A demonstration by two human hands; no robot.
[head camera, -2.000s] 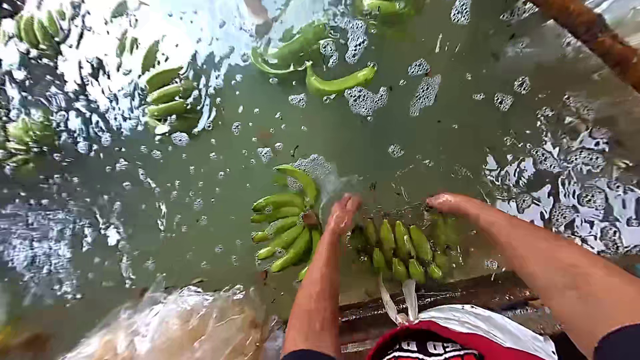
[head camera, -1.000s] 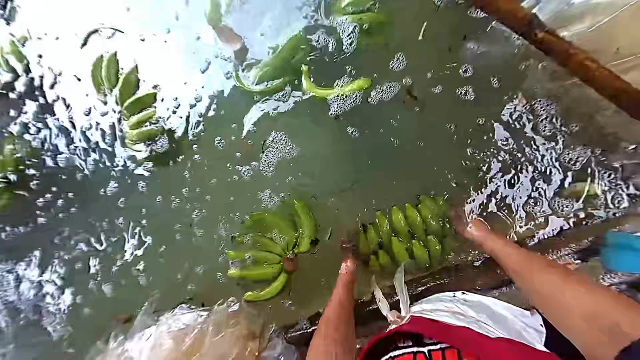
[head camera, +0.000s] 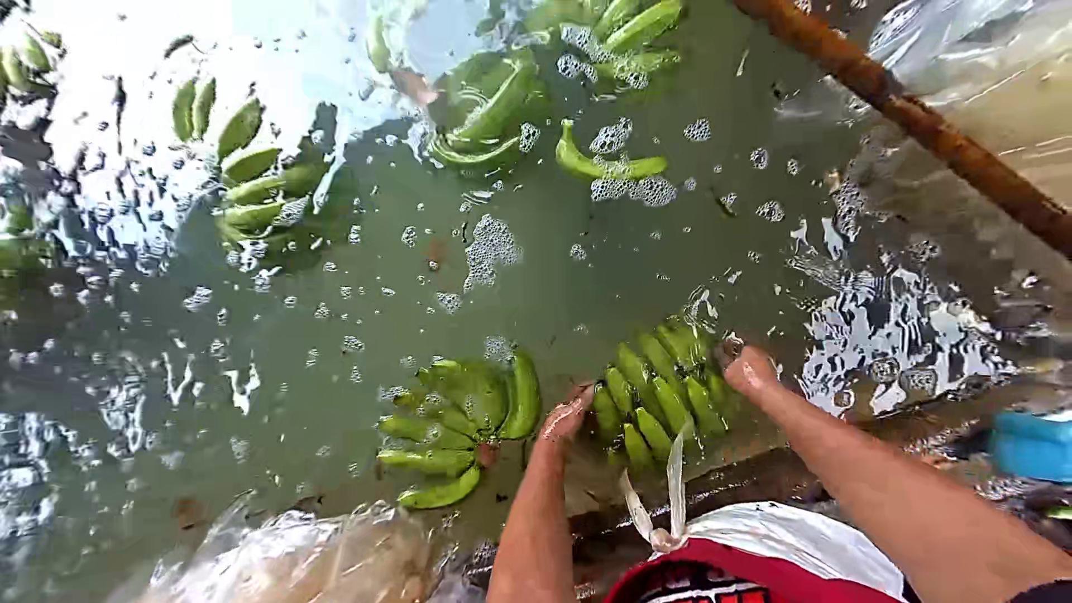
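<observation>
A hand of green bananas (head camera: 662, 389) lies in murky water between my two hands, its fruit tips facing up. My left hand (head camera: 569, 412) touches its left end, and my right hand (head camera: 748, 368) is at its right end, with the fingertips partly under water; both seem to hold it. Just left of my left hand floats another hand of green bananas (head camera: 456, 427), its cut brown crown toward my wrist. A single green banana (head camera: 610, 164) floats farther out among foam.
More green banana clusters float at the upper left (head camera: 260, 184), upper middle (head camera: 494, 105) and top (head camera: 632, 38). A rusty pole (head camera: 921, 117) crosses the upper right. Clear plastic sheeting (head camera: 301, 557) covers the near edge at left. A blue container (head camera: 1034, 445) stands at the right.
My hands have stayed at the ends of the same banana cluster, which now sits more tilted, its right end farther out. The cluster at left has turned since the oldest frame.
</observation>
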